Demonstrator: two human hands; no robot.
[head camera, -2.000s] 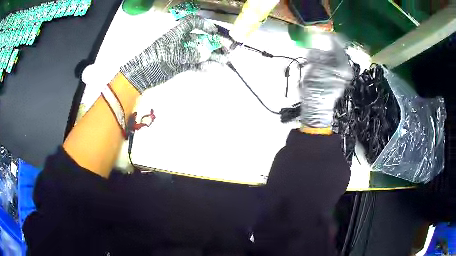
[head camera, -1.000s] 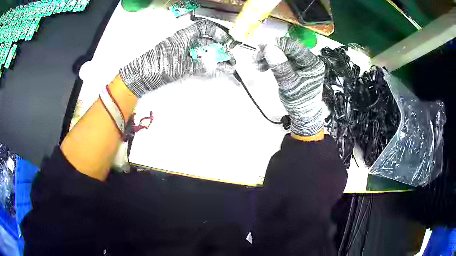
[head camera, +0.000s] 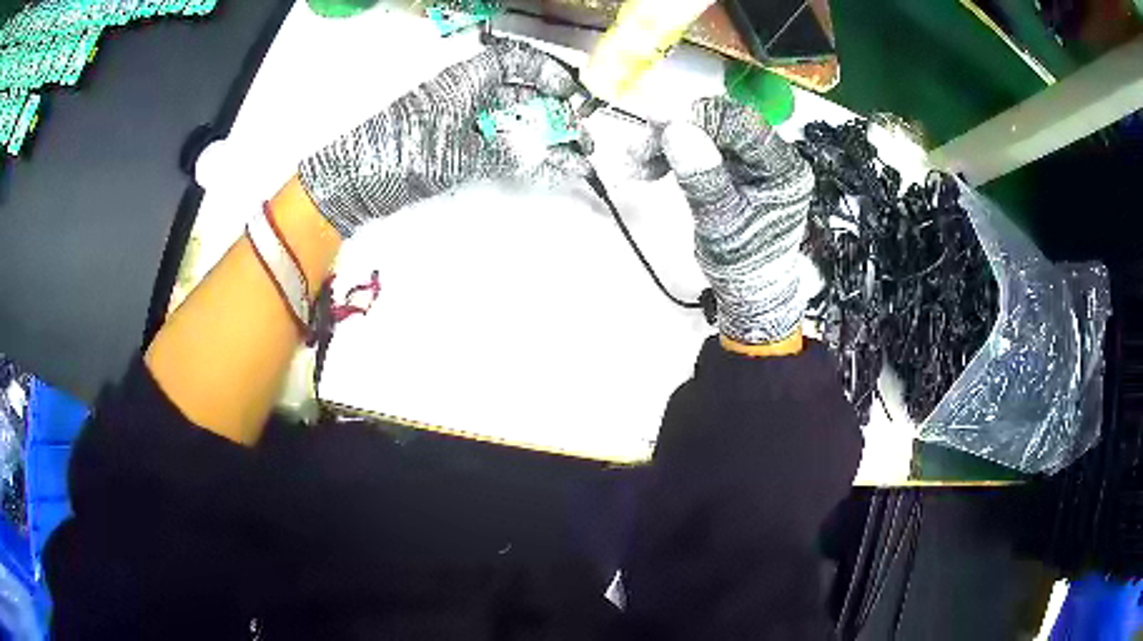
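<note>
My left hand (head camera: 470, 132), in a grey-white knit glove, holds a small teal circuit board (head camera: 529, 123) near the top centre. My right hand (head camera: 740, 207), in the same kind of glove, is pinched on a thin black cable (head camera: 623, 115) just right of the board. The cable spans the short gap between the hands; whether its end touches the board is too blurred to tell. A length of black cable (head camera: 633, 247) hangs from beside my left hand down to a dark bundle partly hidden by my right wrist.
A pale yellow tool (head camera: 642, 48) points down between the hands. A black cable pile (head camera: 896, 276) and a clear plastic bag (head camera: 1034, 369) lie at right. Teal boards (head camera: 63, 56) lie on a black mat (head camera: 94, 213) at left. A phone (head camera: 787, 28) lies at the top.
My right hand has moved left from beside the cable pile to the cable near the board. My left hand has stayed almost in place with the board.
</note>
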